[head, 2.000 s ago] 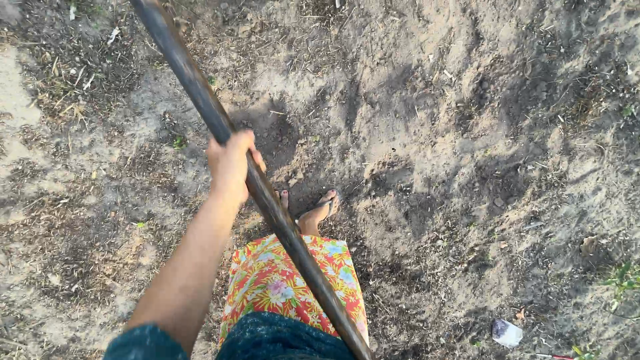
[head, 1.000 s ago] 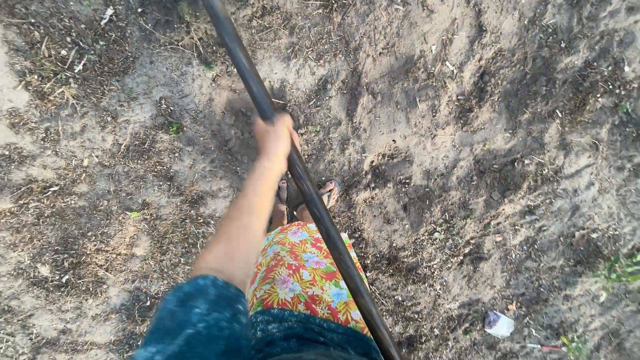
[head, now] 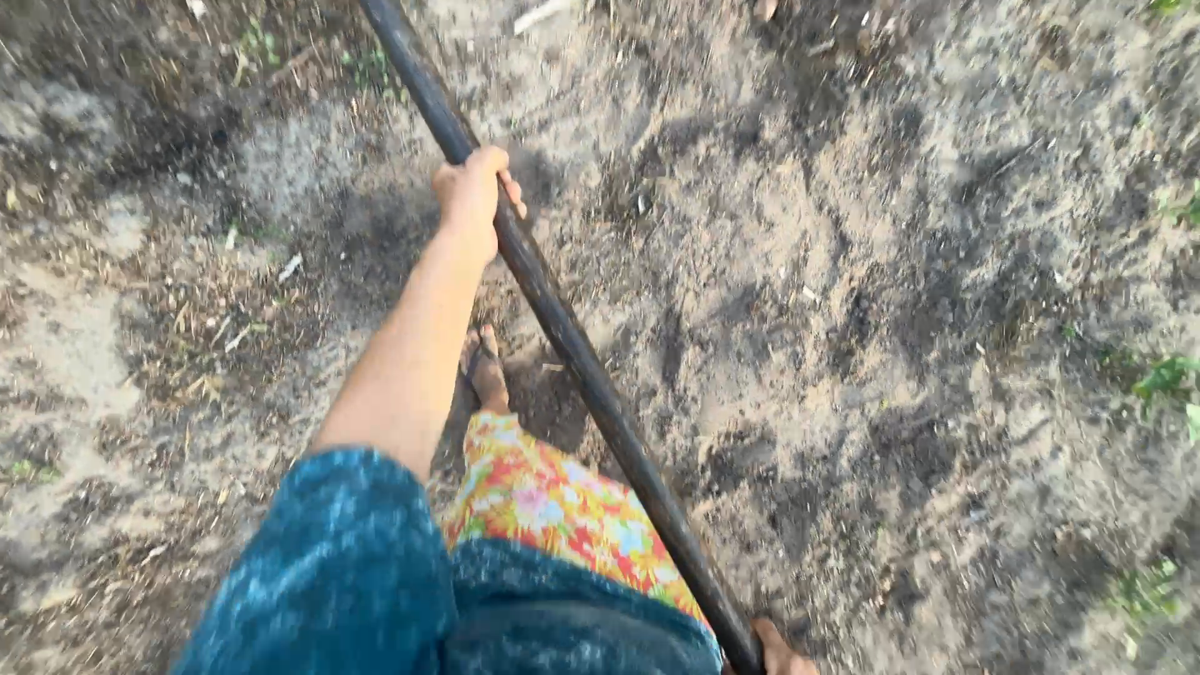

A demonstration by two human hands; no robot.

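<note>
A long dark pole [head: 600,384], seemingly of wood, slants across the view from the top edge to the bottom, over the floral cloth [head: 572,506] at my legs. My left hand [head: 478,202] is closed around its upper part, thumb toward the top. At the bottom edge my right hand [head: 778,652] holds the pole near its lower visible end; only some of that hand shows. The pole's upper end lies outside the view. One foot in a flip-flop [head: 486,370] shows between my left forearm and the pole.
Uneven sandy soil [head: 844,328] with dry litter spreads all around. Small green plants [head: 1167,380] grow at the right, with another low plant [head: 370,70] near the pole at the top. A pale stick or chip [head: 542,14] lies at the top edge.
My right hand has come into view at the bottom edge. One foot shows now where two showed before. The ground in view has shifted, and the white scrap at lower right is out of view.
</note>
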